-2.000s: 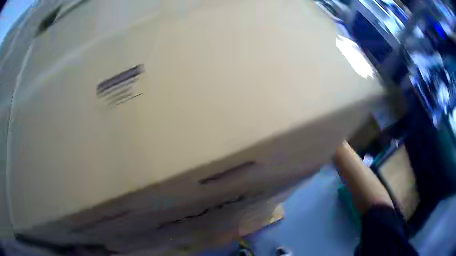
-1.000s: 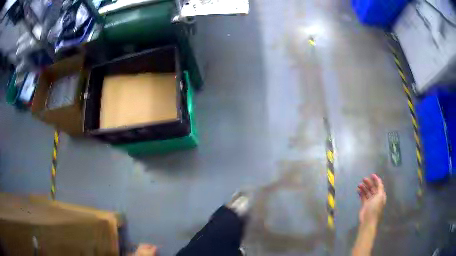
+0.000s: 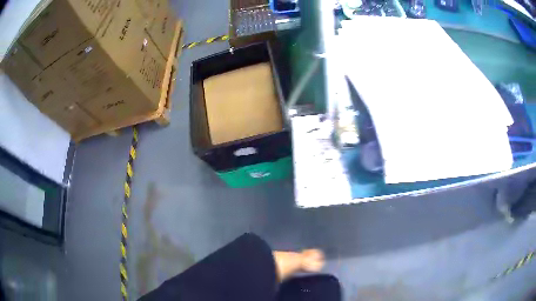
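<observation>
No carton or tool is in a hand. My left hand (image 3: 300, 262) shows at the bottom centre, at the end of a dark sleeve. It is small and blurred, and I cannot tell how its fingers stand. My right hand is not in view. Nearest in front, large white sheets (image 3: 435, 106) lie on a green-topped workbench (image 3: 376, 189) at the right. Left of the bench, a black bin (image 3: 241, 151) on a green crate (image 3: 253, 174) holds a flat brown cardboard piece (image 3: 242, 106).
Brown cartons (image 3: 111, 64) with dark print stand stacked on a wooden pallet (image 3: 167, 88) at the upper left. Yellow-and-black floor tape (image 3: 125, 217) runs down the left. A glass-panelled frame (image 3: 35, 203) is at the left edge. A blurred foot or shoe (image 3: 504, 206) is under the bench at right.
The view has swung from a close carton, past the floor, to the workbench and stacked cartons. The right hand, open over the floor one second ago, has left the picture.
</observation>
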